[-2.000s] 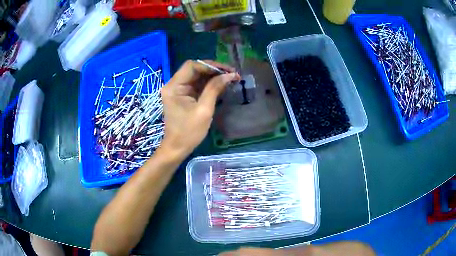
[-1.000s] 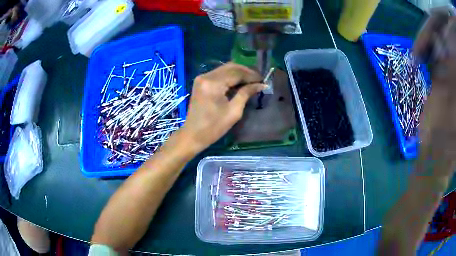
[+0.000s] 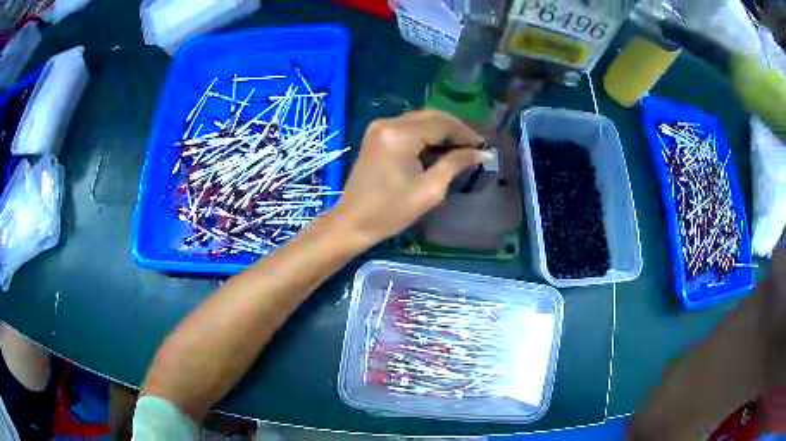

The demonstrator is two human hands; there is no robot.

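Observation:
My left hand (image 3: 418,177) reaches over the press base plate (image 3: 470,215), thumb and forefinger pinched at the pale press fixture (image 3: 491,161). They are closed on a rod, of which only a short pale bit shows at the fingertips; the rest is hidden. The hand press (image 3: 560,34), labelled P6496, stands just behind; its ram is blurred. My right forearm (image 3: 715,375) is blurred at the lower right edge; the right hand is out of the picture. A clear rod box (image 3: 352,344) lies nearest me. The black-parts box (image 3: 627,224) is right of the press.
A large blue tray (image 3: 155,207) of jumbled rods is at left, a small blue tray (image 3: 687,288) of rods at far right. A yellow cylinder (image 3: 639,71) stands behind the black-parts box. A blurred lever with a yellow-green end (image 3: 763,90) is at upper right. Plastic bags (image 3: 30,207) lie at left.
The view has shifted and tilted. My left hand stays at the fixture, and the rod that stuck up from its fingertips shows less. My right hand, blurred at upper right before, has left the picture.

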